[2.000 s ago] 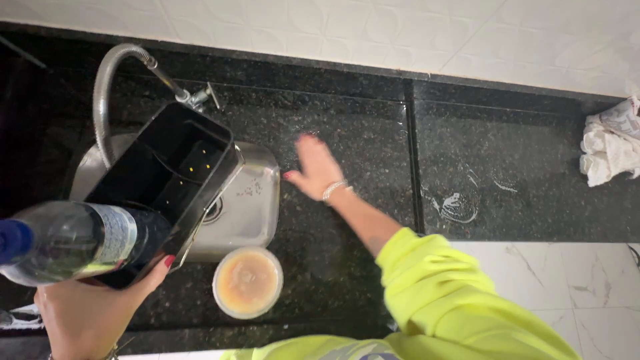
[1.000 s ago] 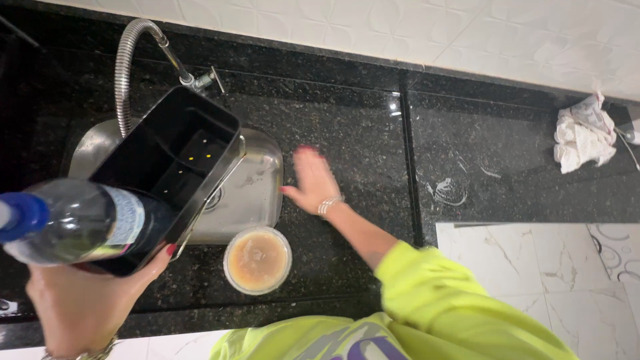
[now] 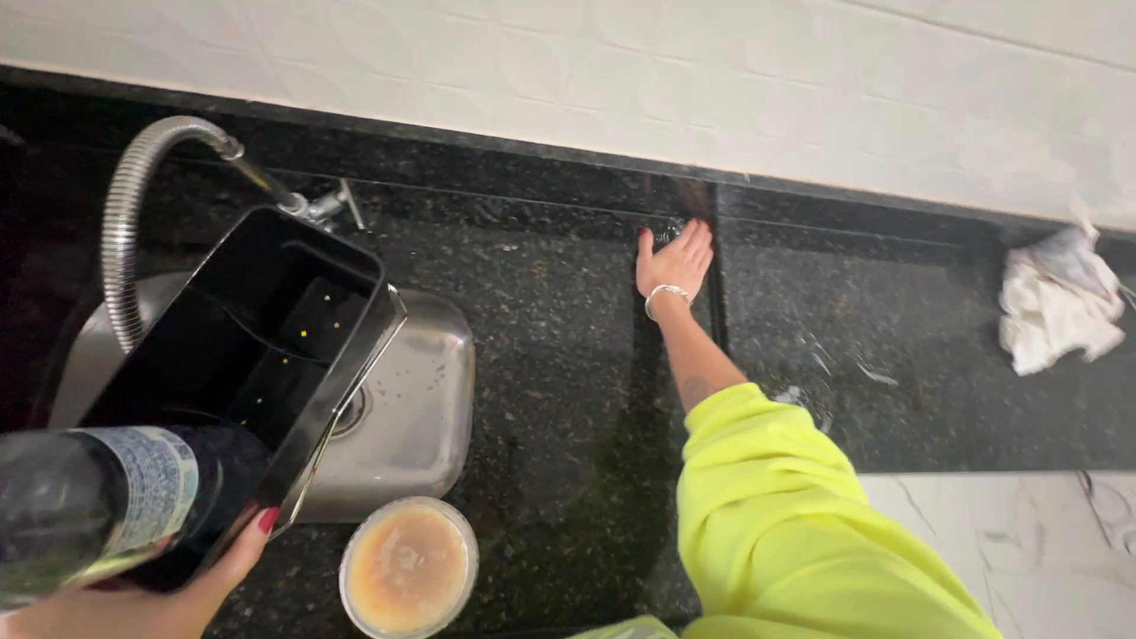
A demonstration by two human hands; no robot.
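Note:
My left hand (image 3: 169, 590) grips the near end of a black rectangular bin (image 3: 248, 311), tilted over the sink, with small yellow and pale bits inside. A clear plastic bottle (image 3: 62, 506) bearing a printed label lies partly in the bin, by that hand; its far left end is out of view. My right hand (image 3: 676, 262), with a bracelet at the wrist, is flat, palm down, on the black granite countertop (image 3: 550, 373) near its back edge, beside a dark seam. It holds nothing that I can see. A little water shows by the fingers.
Under the bin is a stainless steel sink (image 3: 417, 444) with a flexible-hose faucet (image 3: 124, 231) behind it. A round container of light-brown contents (image 3: 408, 568) stands at the sink's near edge. A crumpled white cloth (image 3: 1056, 311) lies at the right, by the tiled wall (image 3: 568, 80).
My right hand has moved from beside the sink to the right and back, towards the wall and the seam. My left hand still holds the bin.

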